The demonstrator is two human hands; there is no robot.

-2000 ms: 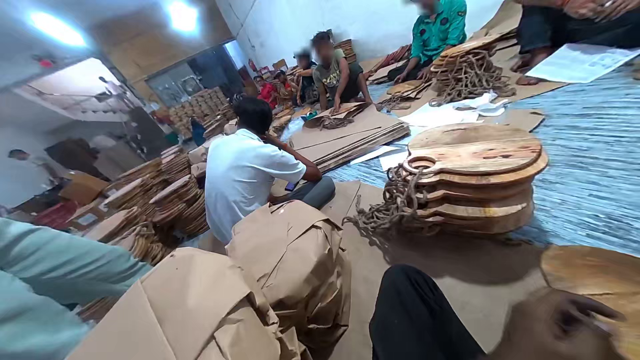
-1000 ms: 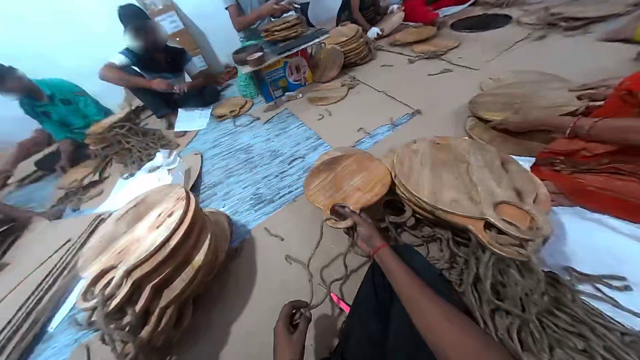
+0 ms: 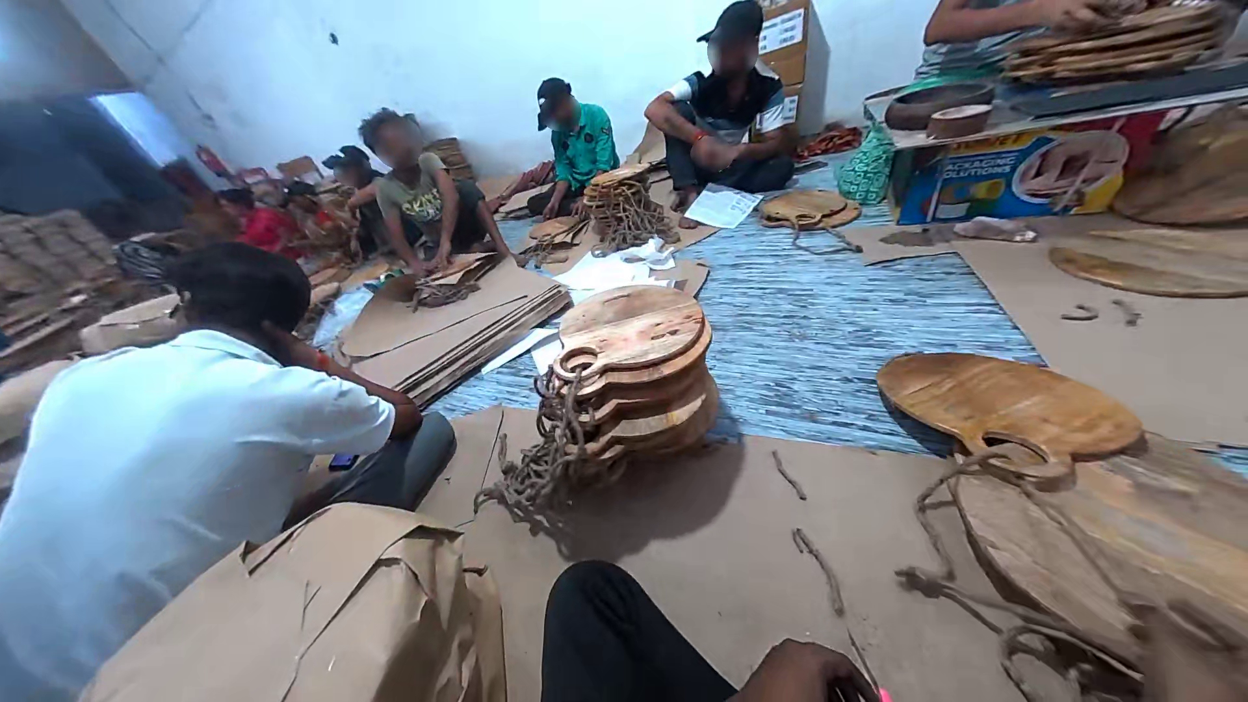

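Observation:
At the bottom edge my left hand [image 3: 804, 673], partly cut off, has curled fingers beside a small pink item [image 3: 884, 695] and a thin cord; whether it grips anything cannot be told. A brown blur in the lower right corner appears to be my right hand [image 3: 1185, 653], close to cords and wooden boards. A round wooden board with a looped handle [image 3: 1014, 400] lies at right, with a jute-like cord [image 3: 931, 526] through its handle, overlapping other boards [image 3: 1043, 546]. Ahead stands a stack of similar boards [image 3: 634, 331], with a bunch of knotted cords [image 3: 546, 468] hanging from the handles.
A person in a white shirt [image 3: 185, 429] sits close at left, behind a paper-wrapped bundle [image 3: 312, 604]. Cardboard sheets [image 3: 468, 331] lie beyond. Several people sit farther back with boards. A printed carton [image 3: 1014, 175] stands at upper right. Cord scraps [image 3: 819, 565] lie on cardboard.
The view has swung left since one second ago. Then my right hand touched a round board at its handle; now that hand is a blur at the lower right corner.

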